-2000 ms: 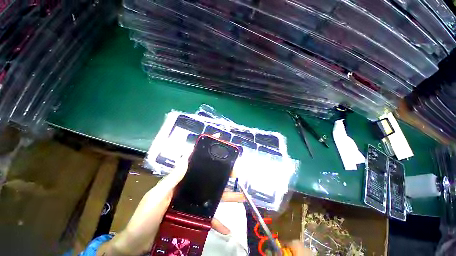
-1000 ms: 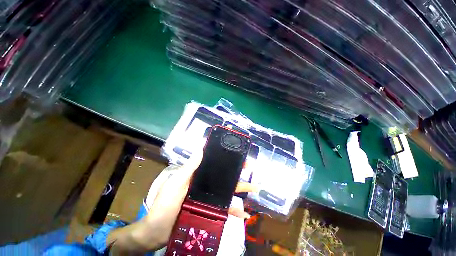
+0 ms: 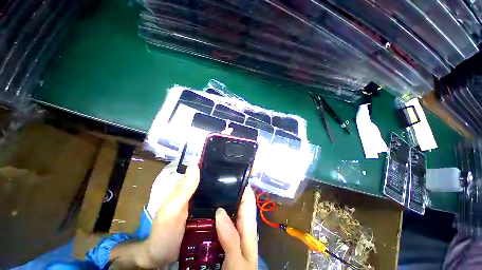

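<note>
A red flip phone (image 3: 224,171) is held open, black screen half up and red keypad half towards me. My left hand (image 3: 172,216) grips its left side. My right hand (image 3: 240,232) holds its right side, the thumb on the lower part of the screen half near the hinge. A thin dark edge stands beside my left fingers; I cannot tell what it is. The shiny white lens tray (image 3: 158,129) with rows of black-framed pieces lies on the bench just beyond the phone.
An orange-yellow tool (image 3: 306,240) hangs on a red coiled cord over the scrap carton (image 3: 346,232). Tweezers (image 3: 323,118), a white strip (image 3: 369,134), dark keypad-like panels (image 3: 397,171) and a whitish bottle (image 3: 444,180) lie right. Stacked clear trays (image 3: 275,45) line the back.
The thin-shafted orange-handled tool held at the right two seconds ago is out of my hand and hangs on its cord. My right hand has come onto the phone's front.
</note>
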